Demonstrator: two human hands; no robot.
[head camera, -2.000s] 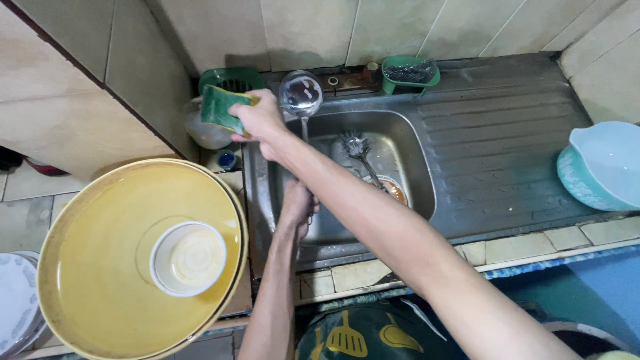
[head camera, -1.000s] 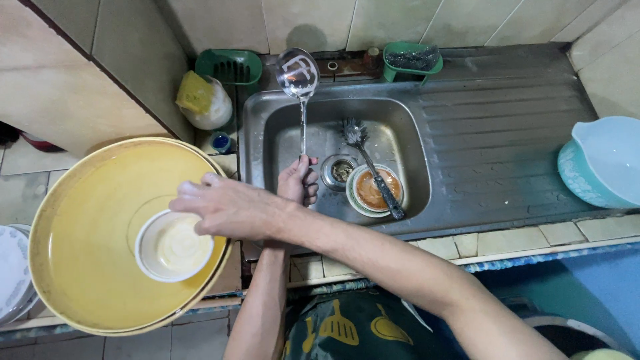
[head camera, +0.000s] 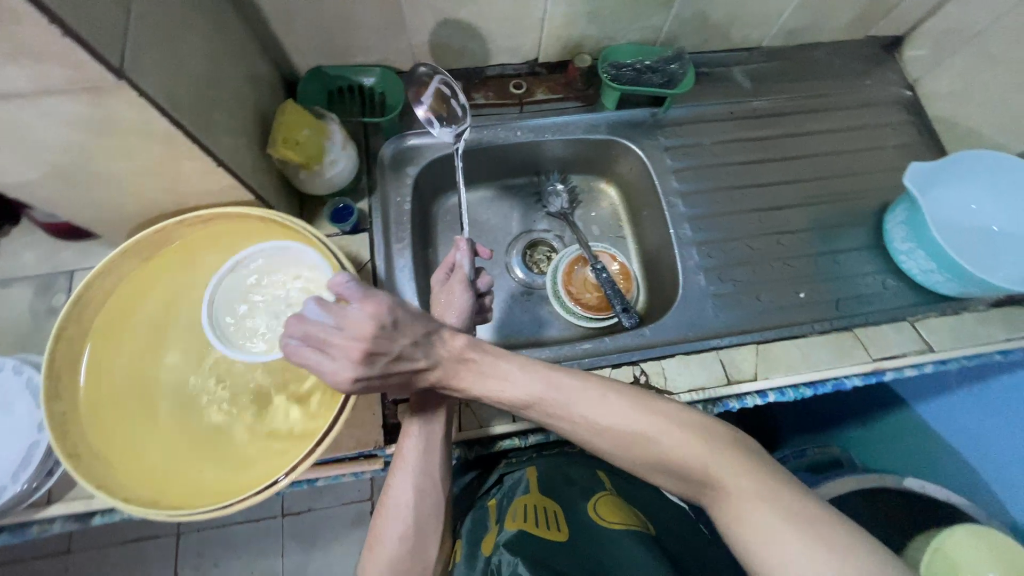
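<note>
My left hand (head camera: 462, 290) grips the handle of a metal ladle (head camera: 438, 102), its bowl raised above the sink's back left corner. Crossed over my left forearm, my right hand (head camera: 352, 332) holds a white bowl (head camera: 260, 300) by the rim. The bowl contains water with bubbles and is over the large yellow basin (head camera: 132, 408) of water, where the surface is rippled. Inside the steel sink (head camera: 496, 188), a pasta server (head camera: 596, 264) with a dark speckled handle leans across a small green-rimmed bowl (head camera: 590, 290) with orange residue.
A yellow sponge (head camera: 298, 136) rests on a white container (head camera: 332, 164) beside a green tray (head camera: 352, 94). Another green holder (head camera: 646, 76) stands behind the sink. A turquoise bowl (head camera: 932, 240) sits on the ribbed drainboard (head camera: 800, 176). Stacked plates (head camera: 20, 432) are at far left.
My right hand has let go of the sponge, which now lies on the white container, and has taken hold of the white bowl in the basin. My left hand still holds the ladle.
</note>
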